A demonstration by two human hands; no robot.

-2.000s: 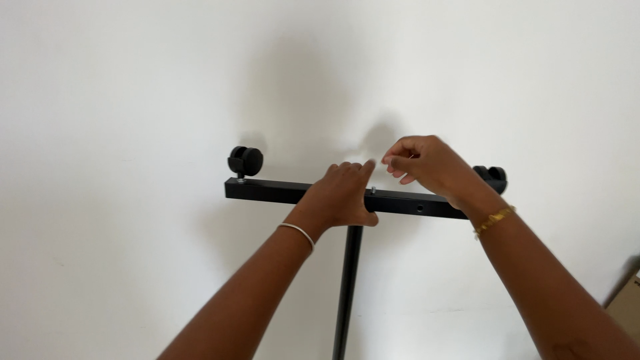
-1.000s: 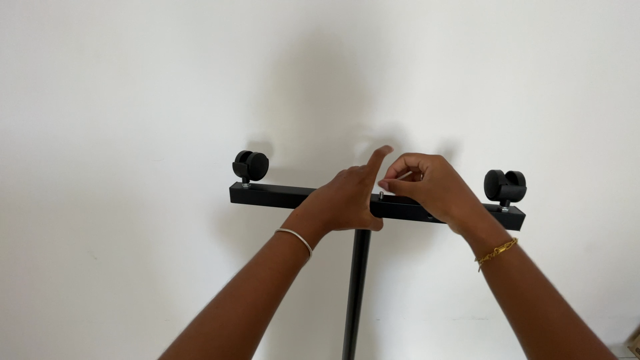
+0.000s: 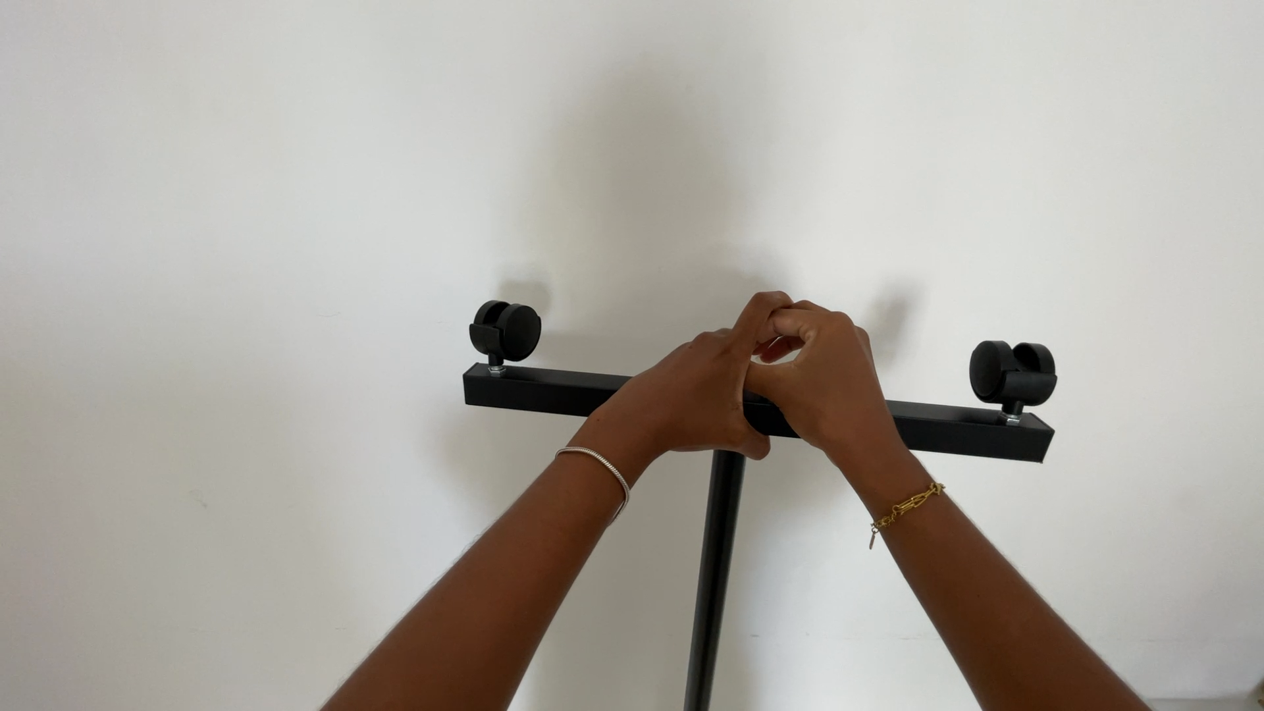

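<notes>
A black metal crossbar [image 3: 968, 428] runs across the middle of the view on top of a black upright tube [image 3: 718, 563]. Twin-wheel casters stand wheels-up at its two ends, a left caster [image 3: 506, 331] and a right caster [image 3: 1012, 373], each with a bright metal nut at its stem. My left hand [image 3: 696, 395] grips the crossbar near its middle, thumb below the bar. Against it, my right hand [image 3: 829, 380] has its thumb and fingers bent together just above the bar. The spot between my hands is hidden, so whatever the right fingertips may hold cannot be seen.
A plain pale wall [image 3: 247, 296] stands behind the frame, with soft shadows of my hands and the casters on it. At the lower right corner a small edge of something dark shows, too little to name.
My right hand has moved left and in against my left hand. A small metal bolt end that stood up from the bar between them is now hidden.
</notes>
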